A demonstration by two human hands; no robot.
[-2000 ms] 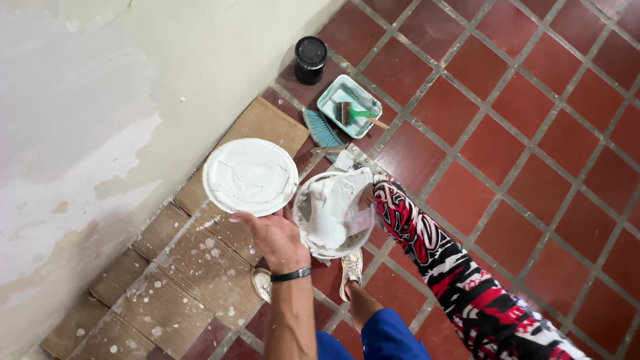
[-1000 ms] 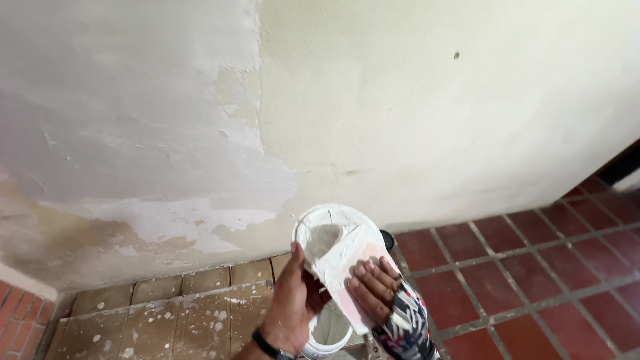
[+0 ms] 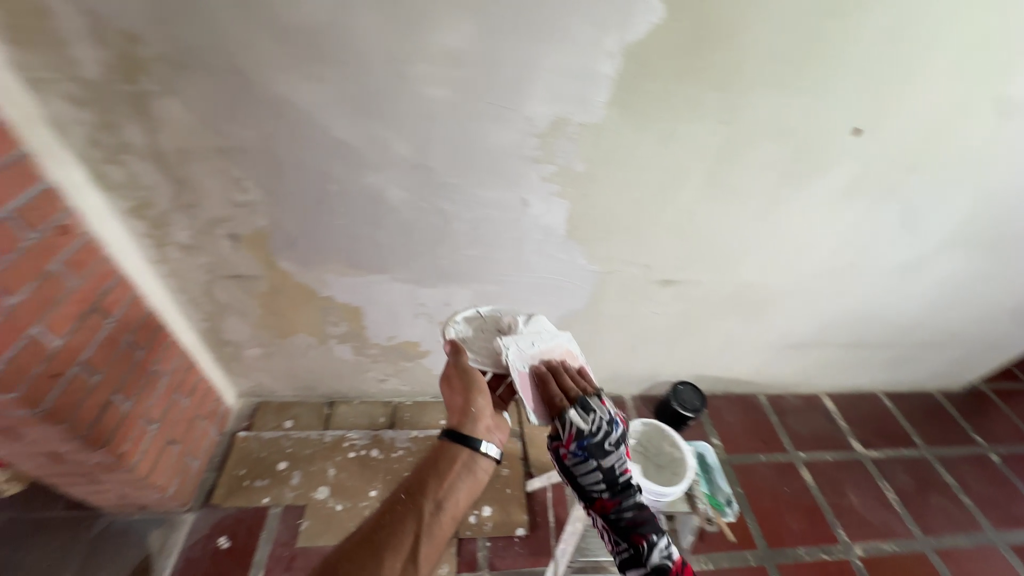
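My left hand [image 3: 472,396], with a black band at the wrist, grips a round white plastic lid [image 3: 480,332] smeared with white paste. A wide flat putty spreader [image 3: 540,364] is under the fingers of my right hand [image 3: 568,384]. White paste covers its far edge, which overlaps the lid's right side. A patterned sleeve covers my right arm. Beyond both hands rises the plaster wall [image 3: 432,176], patched in grey-white beside a pale green area. A white bucket [image 3: 662,456] with pale residue inside stands at the lower right, partly behind the sleeve.
The bucket rests on a stepladder [image 3: 572,536]. Near it are a black container [image 3: 680,404] and a pale green tray [image 3: 714,480] with a brush. Paint-spotted cardboard [image 3: 384,472] lies along the wall's foot. A brick wall [image 3: 88,344] bounds the left; red tiles [image 3: 816,488] cover the floor.
Both hands have left the bucket, where they were two seconds ago. The spreader, loaded with paste, now shows at the lid. The view has swung up from the floor to the wall.
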